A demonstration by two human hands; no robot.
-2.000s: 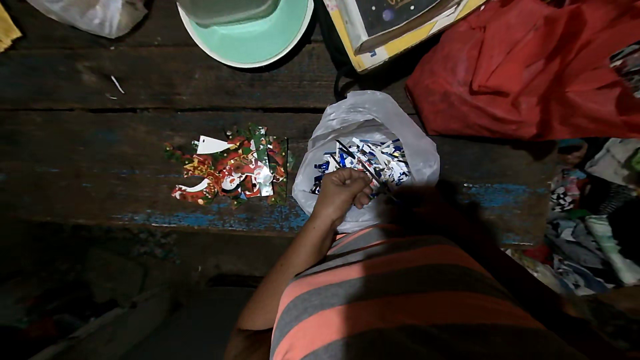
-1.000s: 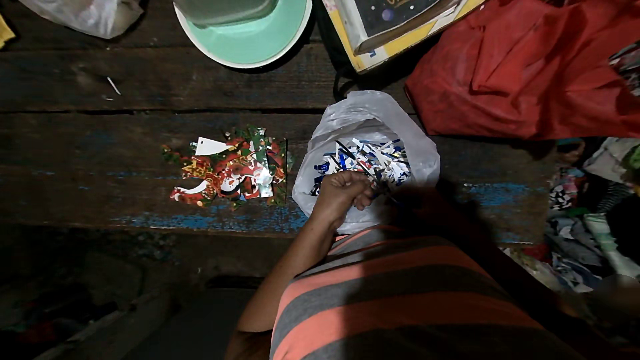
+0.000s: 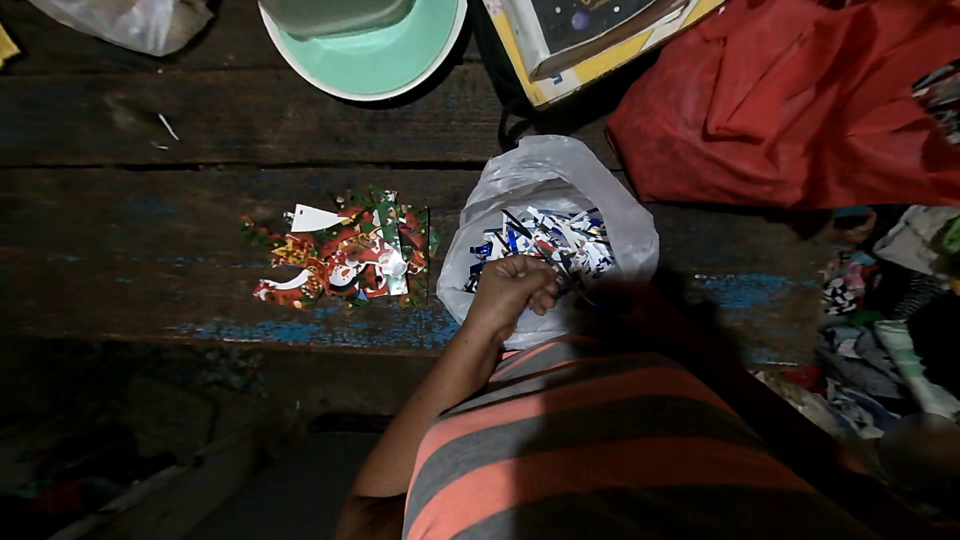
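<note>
Over the near part of a white plastic bag point(image 3: 637, 247) my left hand point(image 3: 517, 289) is curled, its fingers bent inward; what it pinches is too small to tell. The open bag holds many narrow cut strips point(image 3: 574, 240), white, blue and silver. My right hand point(image 3: 619, 300) lies in deep shadow beside it, near a dark thin blade-like thing point(image 3: 559, 262), perhaps scissors; its grip cannot be made out. Left of the bag, colourful printed paper pieces point(image 3: 352, 259), red, green and white, lie in an overlapping pile on the dark wooden table.
A mint-green basin point(image 3: 360, 67) with a container in it stands at the back. Behind the bag is a yellow-edged box or book point(image 3: 555, 90). A red fabric bag point(image 3: 720, 150) covers the back right. Mixed cloths point(image 3: 862, 360) lie at the right, below the table's end.
</note>
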